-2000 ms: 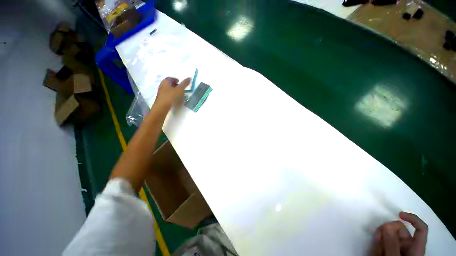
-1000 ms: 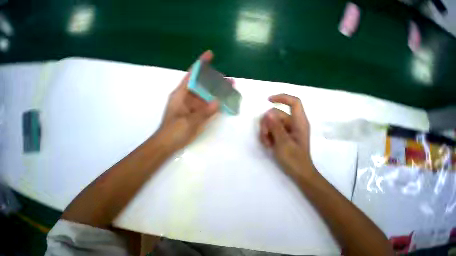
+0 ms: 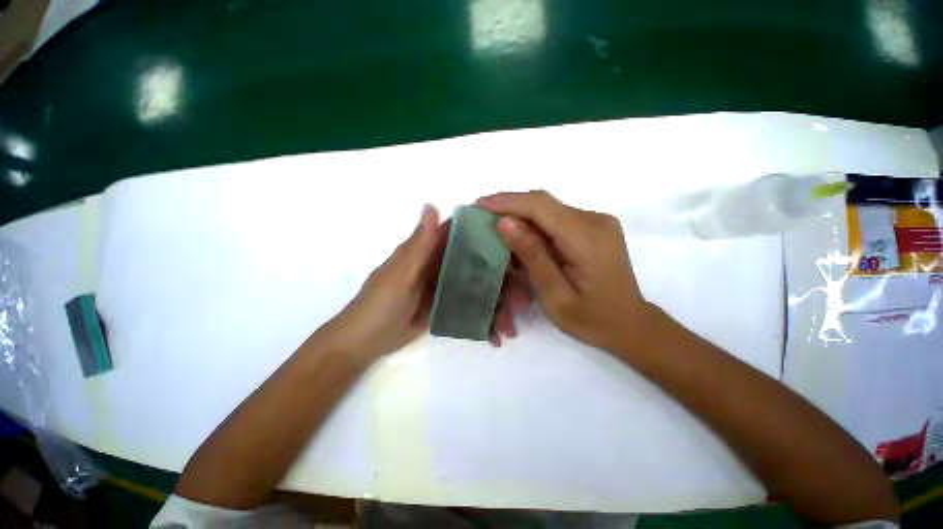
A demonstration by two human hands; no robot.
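A grey-green sanding block is held upright over the white bench, its dark face towards me. My left hand holds it from the left and behind, with fingertips showing past its lower right edge. My right hand grips its upper right corner with thumb and fingers. A second sanding block with a teal edge lies at the far left. A translucent squeeze bottle with a yellow-green tip lies on its side at the right.
Printed orange and red packaging lies under shiny clear film at the right. Crinkled clear plastic is at the left end. The glossy green conveyor belt runs beyond the bench.
My left hand took up a block from the left and brought it to the middle. My right hand has since closed on it, and the block is turned more upright. The view has swung.
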